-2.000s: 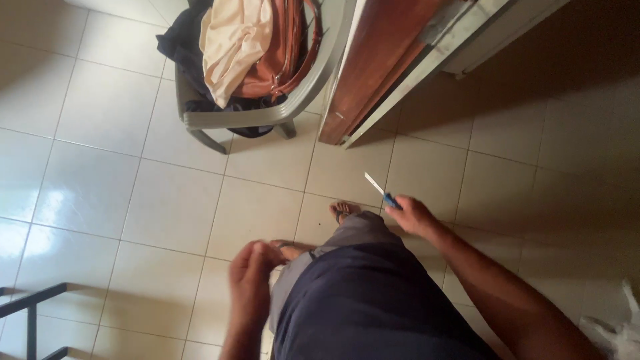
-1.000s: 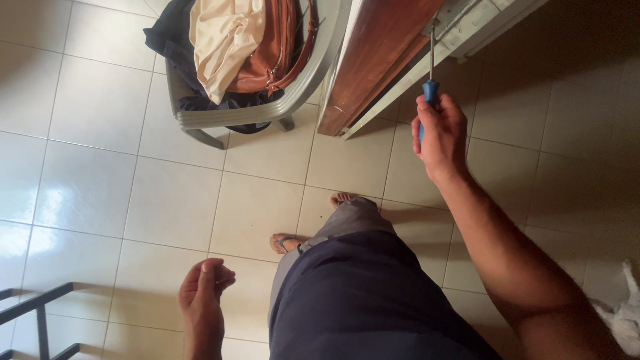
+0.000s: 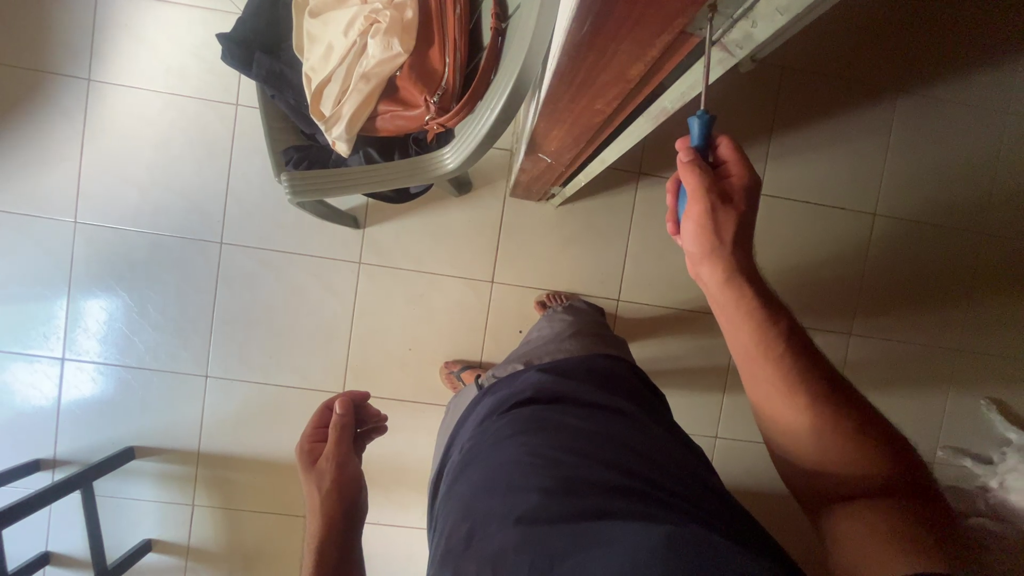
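Observation:
My right hand [image 3: 716, 204] is wrapped around the blue handle of a screwdriver [image 3: 701, 128]. Its metal shaft points up, and the tip meets or lies very near a screw or small fitting at the pale edge strip of a brown wooden door or panel [image 3: 612, 76]; I cannot tell whether they touch. Low at the centre left, my left hand [image 3: 340, 448] hangs over the tiled floor with its fingers curled and thumb near the fingertips. A small thin thing may be between those fingers, but it is too small to tell.
Stacked grey-green plastic chairs [image 3: 376, 180] stand left of the door, bearing a brown leather bag [image 3: 408, 100], cream cloth [image 3: 352, 60] and dark cloth. A black metal frame [image 3: 72, 484] is at the lower left. A white animal, partly in view [image 3: 996, 456], lies at the lower right.
My right hand has moved up with the screwdriver to the door's edge, where it stays since a second ago. My left hand has moved away from the front of my body to the left.

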